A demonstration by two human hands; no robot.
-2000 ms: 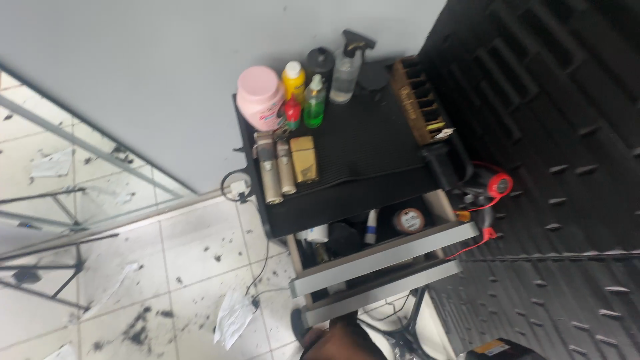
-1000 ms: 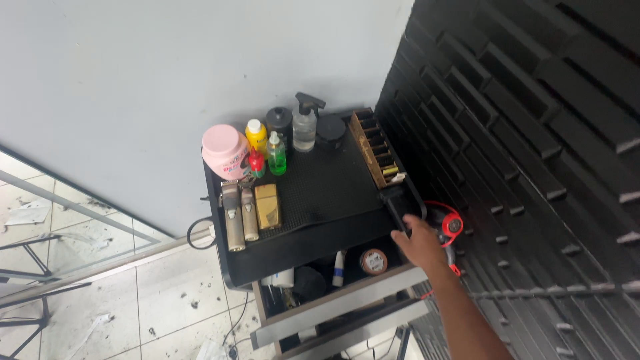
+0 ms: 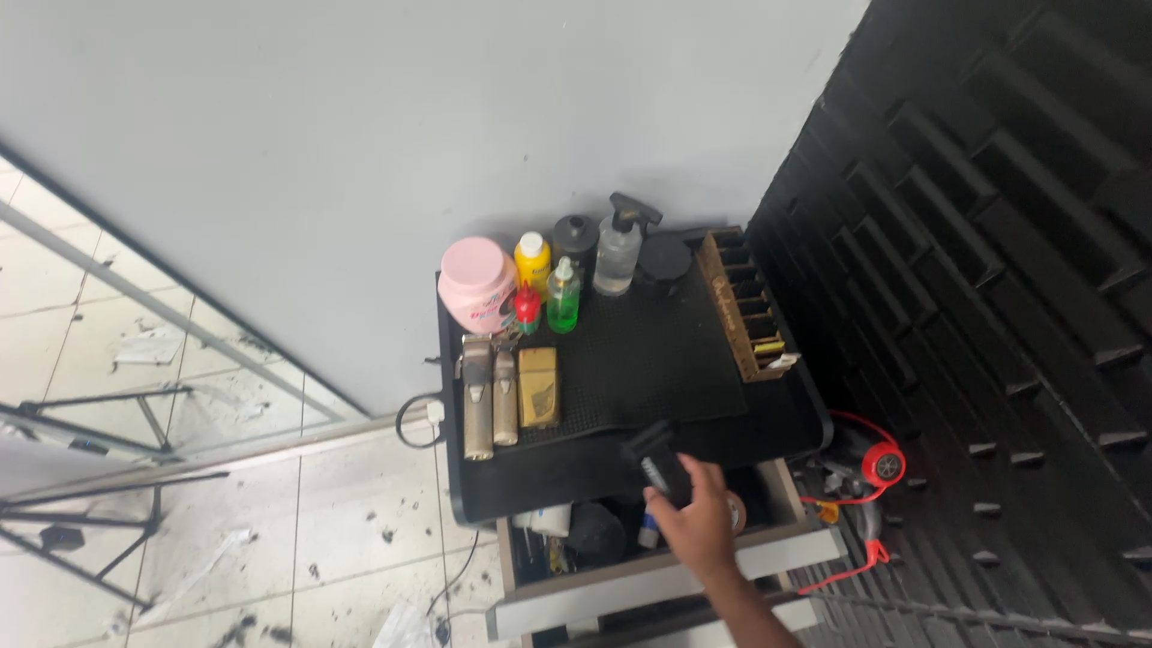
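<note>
My right hand (image 3: 705,520) grips a black handheld device (image 3: 663,466) with light lettering, which looks like a hair clipper or shaver, above the front edge of a black trolley top (image 3: 504,490). Below the hand, an open drawer (image 3: 585,589) holds a round black container (image 3: 595,533), a white item (image 3: 551,519), a blue and white tube (image 3: 648,529) and a partly hidden round tin (image 3: 736,513). Two metallic hair clippers (image 3: 478,405) (image 3: 506,396) and a gold shaver (image 3: 539,387) lie at the left of the trolley top. My left hand is out of view.
At the back stand a pink jar (image 3: 477,288), a yellow bottle (image 3: 533,261), a green bottle (image 3: 563,301), a clear spray bottle (image 3: 618,256) and black containers. A wooden divided box (image 3: 733,310) lies right. A red hair dryer (image 3: 884,464) hangs beside the textured black wall (image 3: 1008,360).
The black device, at the trolley's right front edge under my right hand one second ago, is now in that hand, farther left over the front edge and drawer.
</note>
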